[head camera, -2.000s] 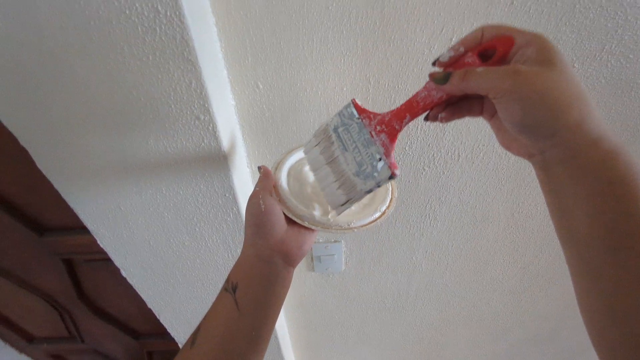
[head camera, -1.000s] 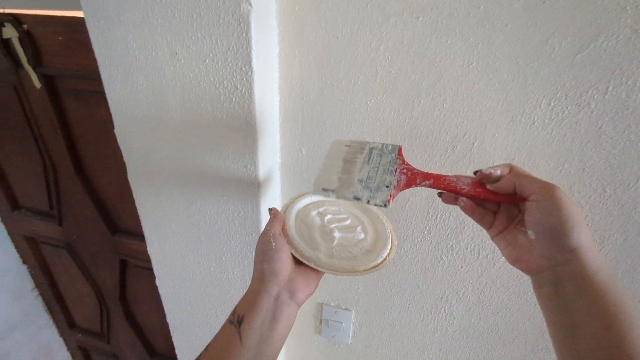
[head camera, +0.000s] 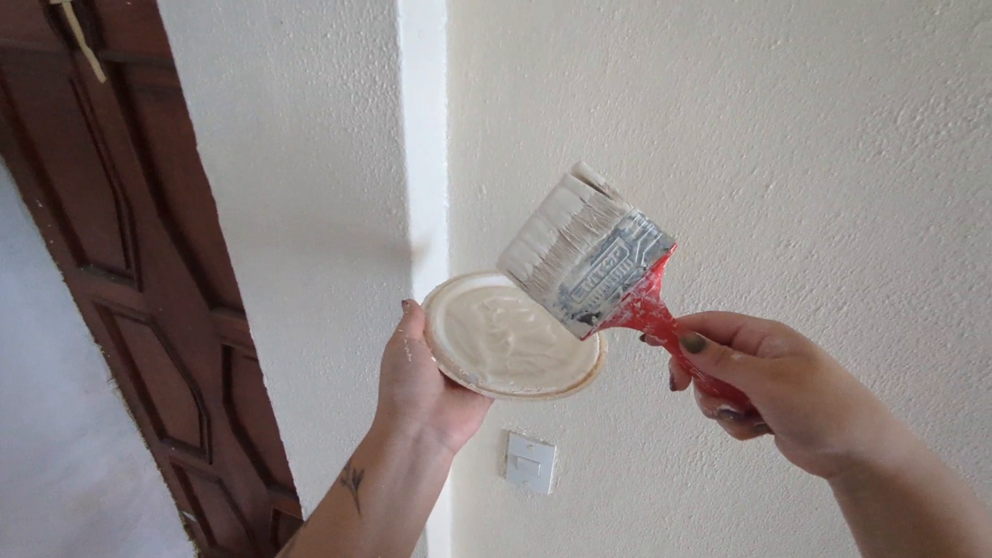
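Observation:
My left hand (head camera: 422, 380) holds a round, shallow lid (head camera: 593, 370) by its left and lower edge, with the thumb at the rim. Off-white paint (head camera: 504, 333) with ridges in it covers the lid's inside. My right hand (head camera: 775, 387) grips the red handle of a wide, flat paintbrush (head camera: 589, 256). Its bristles are coated with paint and point up and to the left. The brush overlaps the lid's upper right part in the view; whether they touch, I cannot tell. Paint smears mark the metal ferrule and the handle's neck.
Behind my hands stands a textured cream wall (head camera: 775, 155). Below the lid, a white light switch (head camera: 529, 463) is fixed to it. A white corner strip (head camera: 425, 155) runs vertically beside a lighter wall section (head camera: 294, 155). A dark wooden panelled door (head camera: 155, 310) stands at the left.
The brush has turned from bristles down over the lid, through nearly level, to bristles pointing up and left. The view has swung, showing more of the door.

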